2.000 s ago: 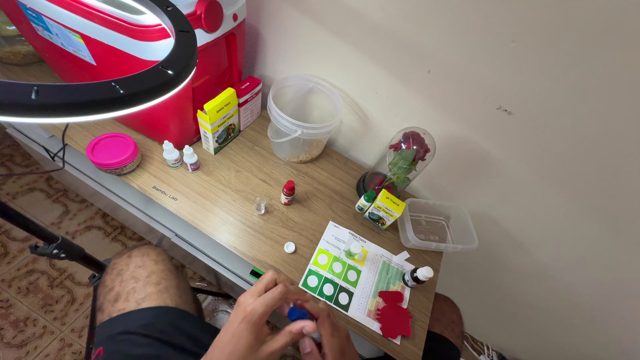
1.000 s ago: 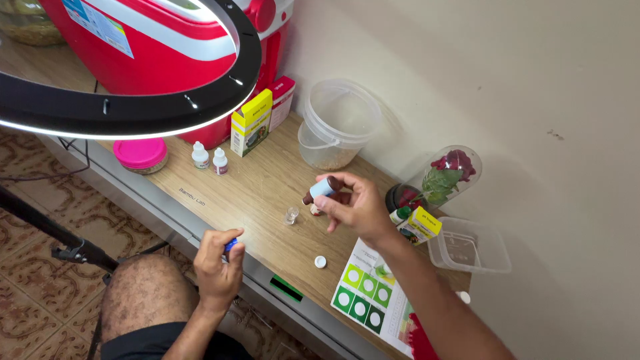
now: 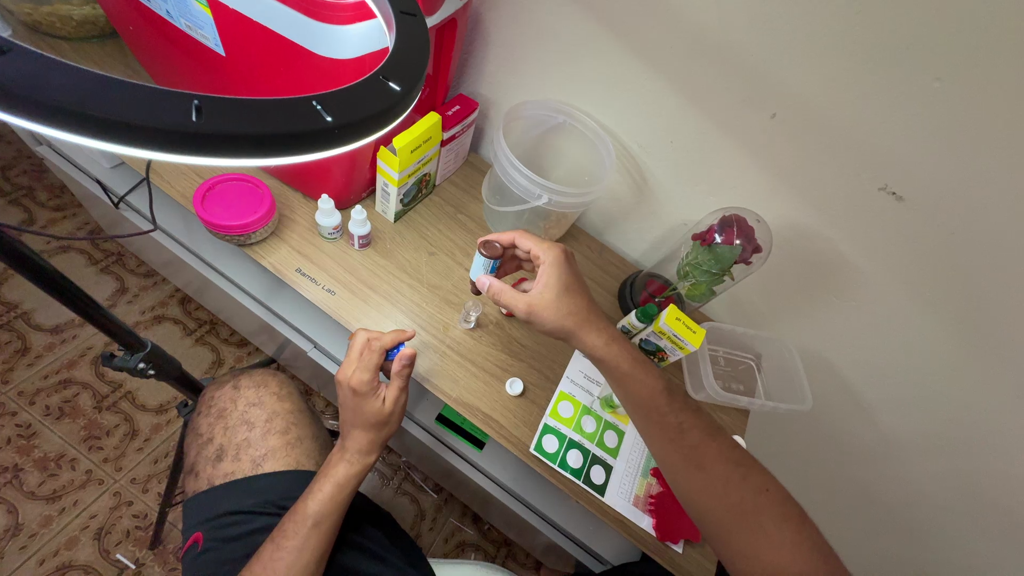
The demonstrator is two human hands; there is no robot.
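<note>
My right hand (image 3: 544, 284) holds a small brown bottle (image 3: 486, 260) with a pale blue label, tipped upside down over a small clear vial (image 3: 470, 314) on the wooden tabletop. A red-capped bottle is mostly hidden behind my right fingers. My left hand (image 3: 374, 384), over the table's front edge, pinches a blue cap (image 3: 394, 352) between thumb and fingers. A white cap (image 3: 514, 386) lies on the tabletop below the vial. The colour chart sheet (image 3: 580, 432) lies partly under my right forearm.
Two white dropper bottles (image 3: 329, 218), a pink-lidded tub (image 3: 235, 206), yellow (image 3: 410, 168) and red boxes and a clear bucket (image 3: 548, 168) stand behind. A rose under a dome (image 3: 712, 256), a pH box (image 3: 670, 334) and a clear container (image 3: 744, 368) are right. A ring light (image 3: 240, 120) overhangs the left.
Two seconds ago my hands were together near the front edge around something blue. They have since separated, the right moving to the vial with the brown bottle. The view has shifted.
</note>
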